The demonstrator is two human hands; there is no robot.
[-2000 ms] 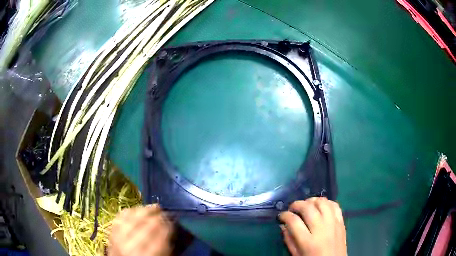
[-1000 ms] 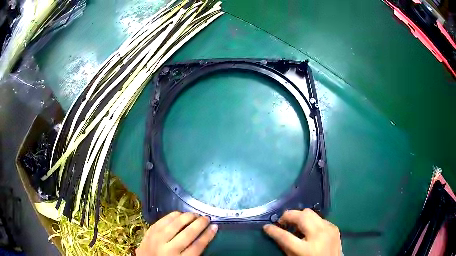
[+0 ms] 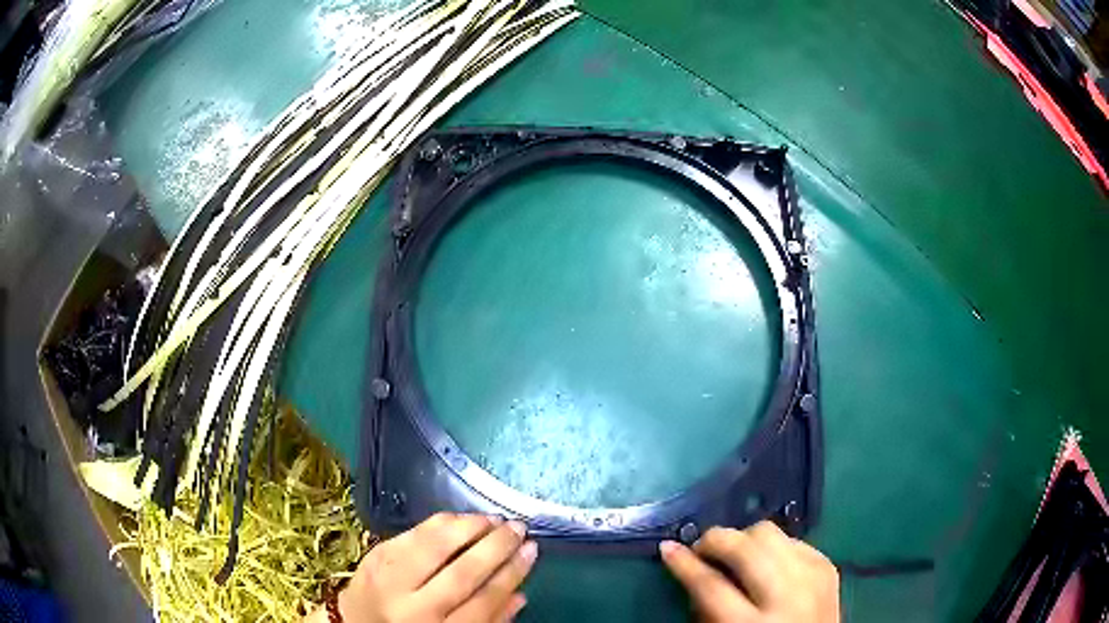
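A square black plastic frame [image 3: 387,456] with a big round opening lies flat in front of me. My left hand [image 3: 444,572] pinches its near edge left of centre, with thumb and index finger at the rim. My right hand [image 3: 760,574] has thumb and fingers together on the same edge, nearer the right corner. A thin black foam strip [image 3: 894,568] runs out from behind my right hand to the right. The part of the strip under my fingers is hidden.
A bundle of black and pale strips [image 3: 262,262] fans out at left. Yellow liner waste [image 3: 286,517] is heaped below it, beside an open cardboard box [image 3: 61,420] holding black scraps. Clear plastic film lies upper left. Black parts on pink sheets [image 3: 1058,104] stand upper right and lower right.
Since two seconds ago, my left hand has moved right along the near edge, from the left corner towards the centre. My right hand has shifted slightly left along the frame. The strip's visible tail is shorter.
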